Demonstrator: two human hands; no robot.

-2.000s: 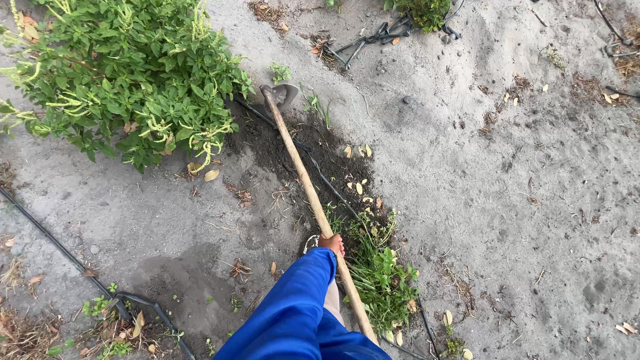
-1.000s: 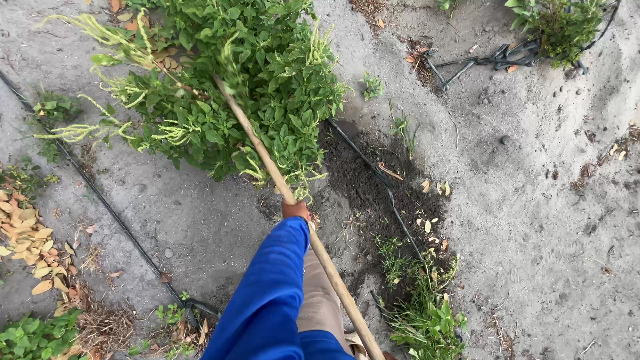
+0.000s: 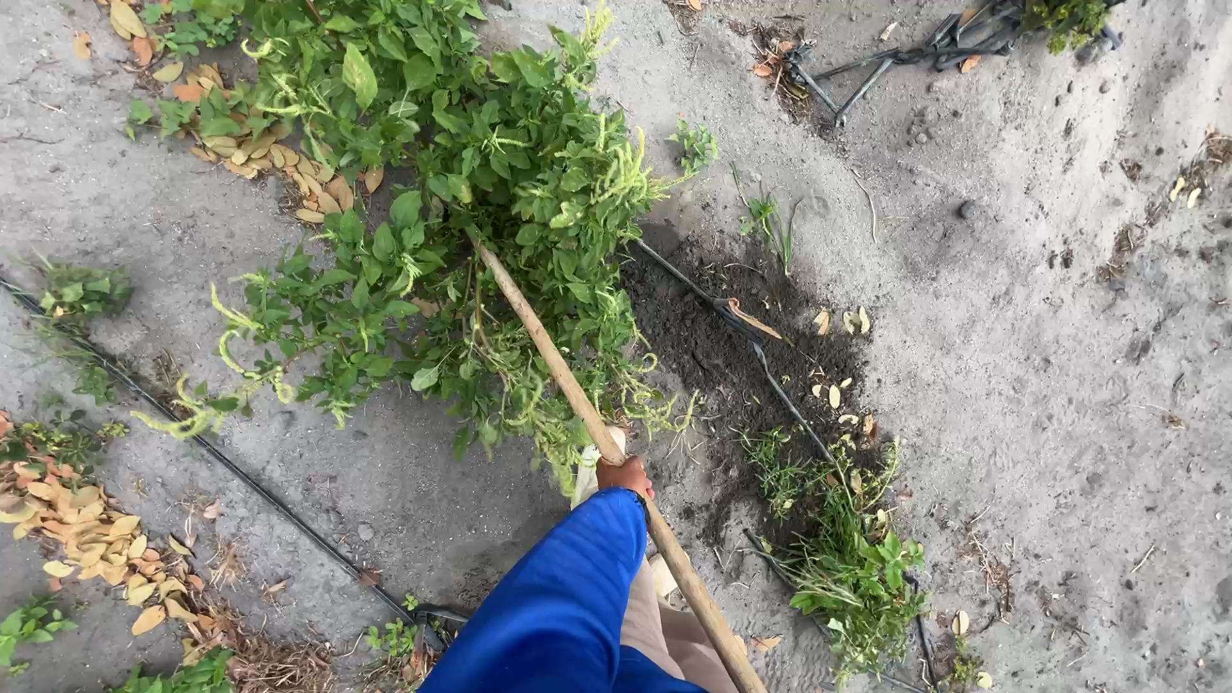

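Observation:
My left hand (image 3: 626, 476), in a blue sleeve, is closed around the wooden handle (image 3: 558, 371) of a hoe. The handle slants from the bottom edge, right of centre, up and left into a leafy green plant (image 3: 539, 173) with pale drooping flower spikes. The leaves hide the hoe's head. Some stems and spikes hang close to my hand. My right hand is out of view.
Black drip hoses (image 3: 289, 515) cross the sandy ground on both sides. Dark turned soil (image 3: 712, 356) and a low clump of weeds (image 3: 857, 577) lie to the right. Dry leaves (image 3: 96, 544) cover ground at left. Tangled hose (image 3: 924, 53) lies at upper right.
The hoe has moved left from the bare soil beside the plant into its foliage, and its metal head, visible two seconds ago, is now hidden. The view has shifted left.

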